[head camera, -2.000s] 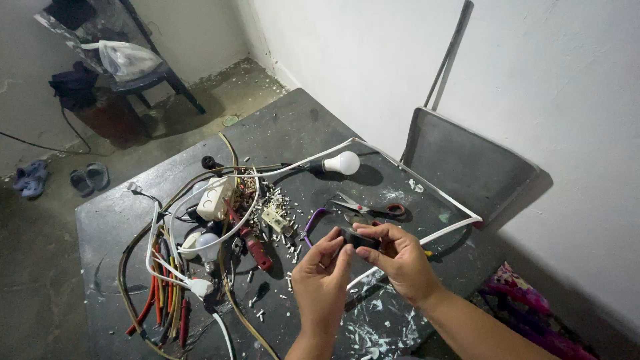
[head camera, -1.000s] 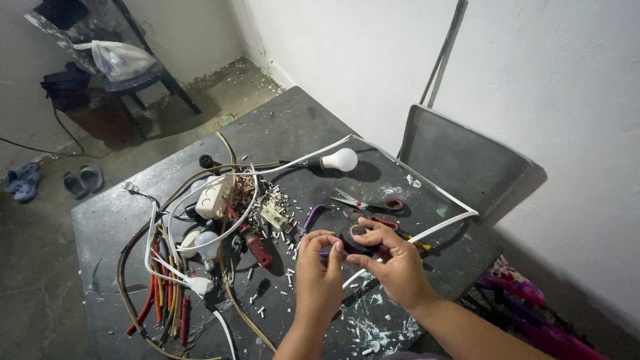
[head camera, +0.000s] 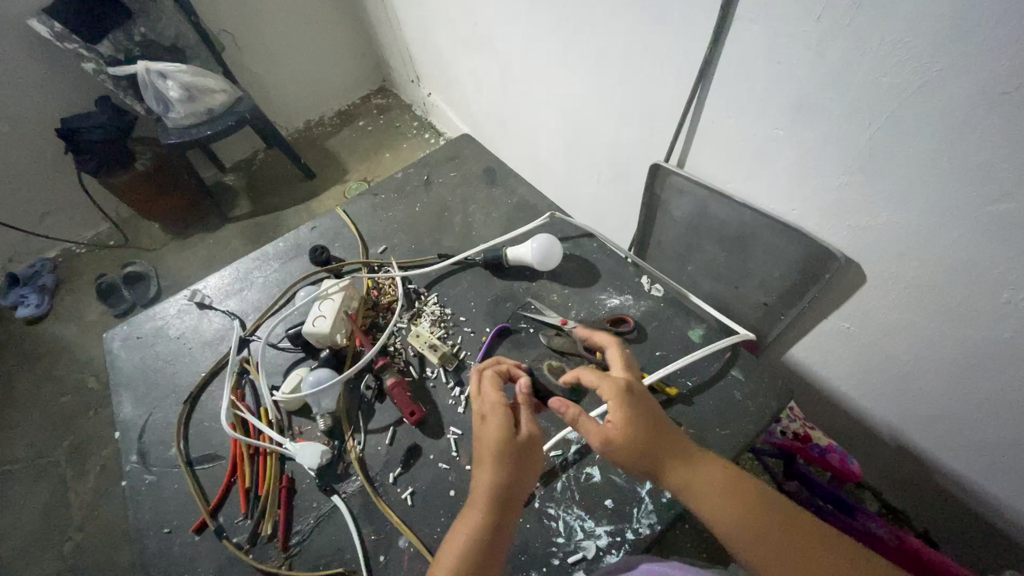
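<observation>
My left hand (head camera: 506, 416) pinches a small dark piece (head camera: 538, 386) between fingers and thumb, over the right part of the grey table; what it is cannot be told. Just right of it, my right hand (head camera: 624, 400) has its fingers spread and seems to hold nothing. Behind my hands lie red-handled scissors (head camera: 552, 316), a roll of tape (head camera: 620, 325), a purple-handled tool (head camera: 494, 342) and a round dark thing with a pale centre (head camera: 554, 371), partly hidden. A white cable (head camera: 688, 352) passes beside my right hand.
At the left are coiled cables (head camera: 188, 416), cut wires (head camera: 240, 472), a white socket box (head camera: 332, 314), a red-handled tool (head camera: 402, 396) and a loose bulb (head camera: 322, 392). Another bulb (head camera: 536, 252) sits in a black holder. White scraps (head camera: 432, 312) litter the table. A grey chair (head camera: 728, 248) stands by the wall.
My right hand has come away from my left hand, and its fingers have spread. Two seconds ago both hands were together on a dark piece.
</observation>
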